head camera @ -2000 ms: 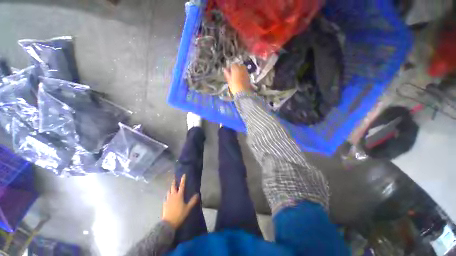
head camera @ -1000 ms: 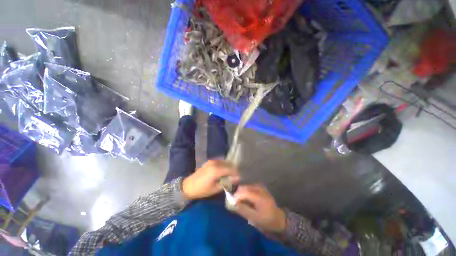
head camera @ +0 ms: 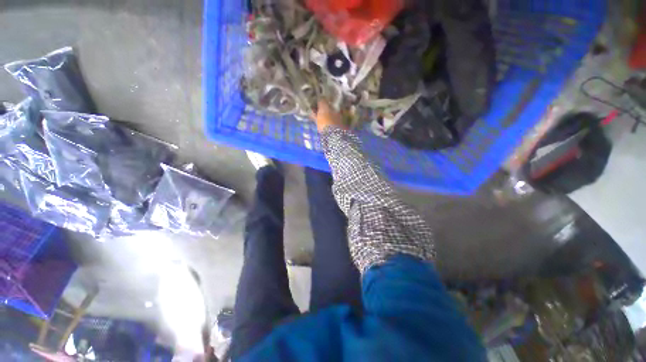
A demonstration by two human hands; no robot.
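My right hand (head camera: 326, 115) reaches into the blue plastic crate (head camera: 471, 177), at the near side of a tangle of pale beige fabric strips (head camera: 280, 78). Its fingers are partly buried among the strips, so whether they grip one is hidden. A small black disc (head camera: 338, 64) with a pale centre lies on the strips just beyond the hand. A red plastic bag (head camera: 358, 18) and crumpled black plastic (head camera: 460, 78) are also in the crate. My left hand is not clearly in view.
A loose pile of bagged dark garments (head camera: 78, 170) lies on the floor at the left. Below it is a purple-lined crate (head camera: 32, 261). A dark bag (head camera: 574, 155) and a thin wire frame (head camera: 609, 95) are at the right. My legs are below the blue crate.
The hands were together over my lap with a pale strip between them; now the right hand is back among the strips and the left has left view. The strip is no longer stretched between lap and crate.
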